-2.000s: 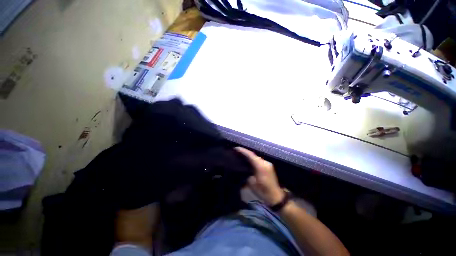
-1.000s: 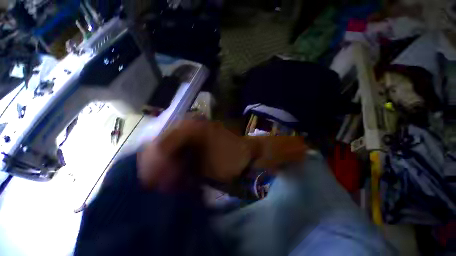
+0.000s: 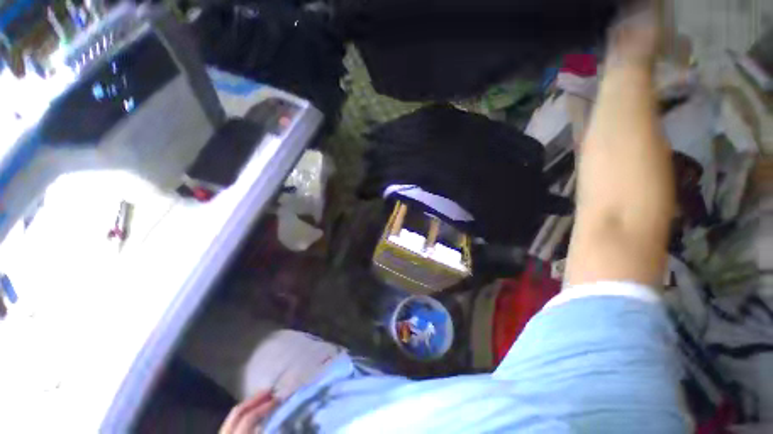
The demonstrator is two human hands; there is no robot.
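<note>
A large black cloth [image 3: 483, 47] spans the top of the view, blurred and cut off by the edge. My right arm reaches far forward at the upper right. My right hand [image 3: 637, 38] is blurred at the top edge, closed at the cloth's right end. Another black cloth heap [image 3: 475, 161] lies below it, with a pale edge at its near side. My left hand [image 3: 247, 414] shows only as a few fingers at the bottom edge, by my lap; what it holds, if anything, is hidden.
The white sewing table [image 3: 93, 297] and machine [image 3: 110, 93] are at left, with small snips [image 3: 119, 222] and a black box [image 3: 227, 153] on the table. A yellowish box [image 3: 421, 266] and a round blue container [image 3: 422, 327] stand below the heap. Cloth piles [image 3: 720, 127] lie at right.
The view has turned right, away from the wall and sewing area. The black cloth has left the table edge and lap and is now out ahead, with my right arm stretched towards it.
</note>
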